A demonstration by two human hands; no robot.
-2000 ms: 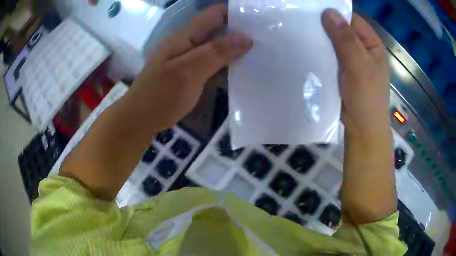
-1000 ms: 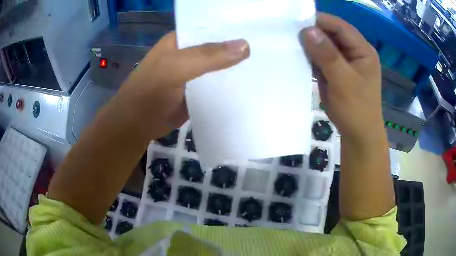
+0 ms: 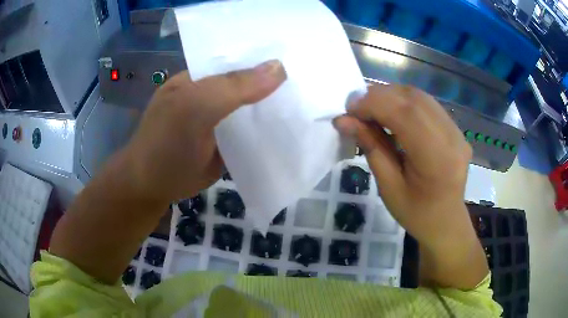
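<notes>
A white sheet (image 3: 274, 143) is held up in front of me, bent, with its lower end narrowing to a point. My left hand (image 3: 193, 124) grips its left side, thumb on the face. My right hand (image 3: 417, 149) pinches its right edge between thumb and finger. Below lies a white cell tray (image 3: 381, 254) with round black parts (image 3: 305, 248) in many pockets; some pockets are empty. The sheet and hands hide the tray's upper part.
Behind is a metal panel with a red light (image 3: 114, 74) and green buttons (image 3: 492, 141) under a blue machine. A grey-white machine (image 3: 56, 136) and another white tray (image 3: 22, 211) are at left. A black cell tray (image 3: 504, 248) is at right. A second parts tray shows at lower left.
The sheet has shifted left and gone from nearly flat to bent. My right hand has moved down and left along its edge and now pinches it. The view has turned from a more tilted one.
</notes>
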